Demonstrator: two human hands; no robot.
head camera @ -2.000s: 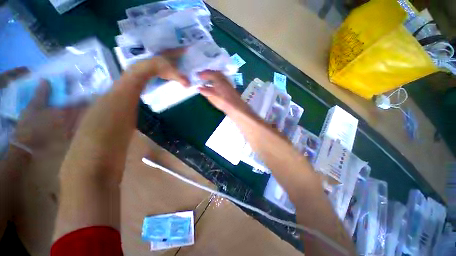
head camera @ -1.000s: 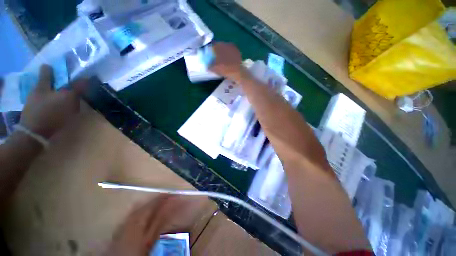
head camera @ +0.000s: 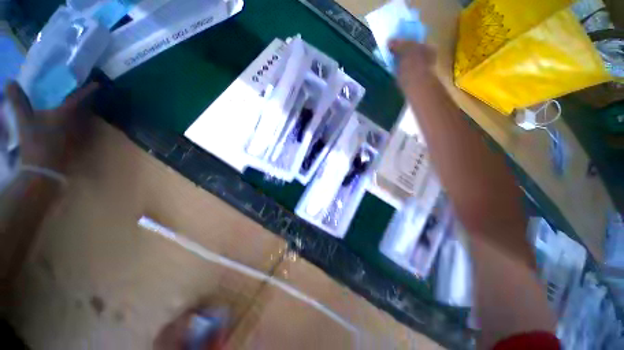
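Note:
My right hand (head camera: 414, 58) reaches over the far edge of the green belt. It grips instruction leaflets (head camera: 393, 24), white and light blue. My left hand (head camera: 179, 331) is blurred and cut off at the bottom edge, with a small blurred white and blue leaflet (head camera: 206, 322) at its fingers. Several clear blister trays (head camera: 332, 174) with dark parts inside lie slanted on the belt (head camera: 161, 102). A white box (head camera: 229, 123) with a row of small icons lies beside and partly under them. Another printed white box (head camera: 404, 164) is partly hidden by my right forearm.
Another person's hand (head camera: 51, 126) with a wristband is at the left, by trays with blue leaflets. A long printed white box (head camera: 171, 34) is at the upper left. A white cord (head camera: 232, 263) crosses the brown bench. A yellow bag (head camera: 520, 55) stands beyond the belt. More trays lie lower right.
My right hand has moved from the trays to the belt's far edge, holding leaflets. My left hand has left the upper trays for the bench, and the leaflets there have left their spot. The view has shifted.

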